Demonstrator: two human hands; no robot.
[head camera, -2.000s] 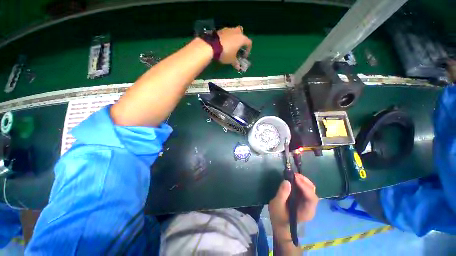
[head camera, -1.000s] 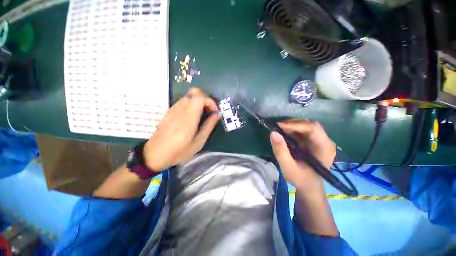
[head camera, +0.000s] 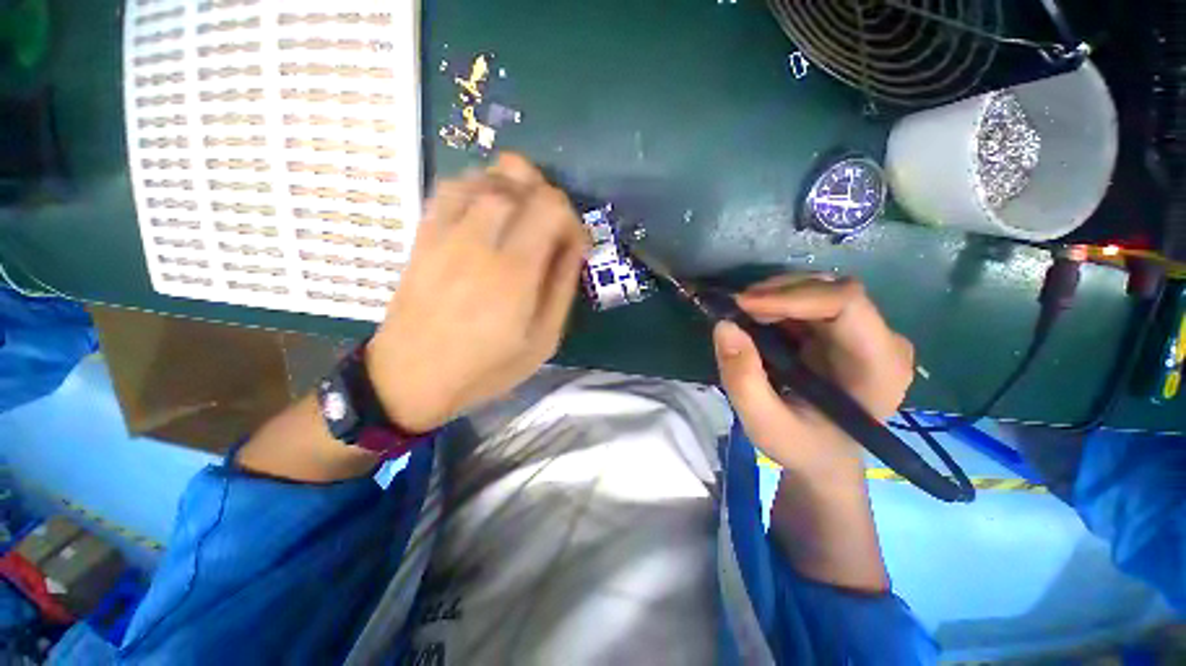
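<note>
A small white and dark circuit board (head camera: 611, 266) lies on the dark green mat in front of me. My left hand (head camera: 488, 280) is at the board's left edge, its fingers bent and slightly blurred. Whether the fingers grip the board or anything else is hidden. My right hand (head camera: 813, 358) holds a black soldering iron (head camera: 845, 419) like a pen. The iron's thin metal tip points left, close to the board's right edge. I cannot tell whether it touches.
A component sheet (head camera: 280, 156) lies left, with small gold parts (head camera: 475, 111) beside it. A round dial (head camera: 845, 195), a white cup (head camera: 943, 169) of silvery bits and a wire-grille fan (head camera: 897, 39) stand right. A black cable (head camera: 1041, 338) hangs near the cup. A cardboard box (head camera: 195, 377) is below left.
My left hand has come back from the green line to the board, and its fingers have since moved up slightly. The iron has moved from the cup to the board's right side.
</note>
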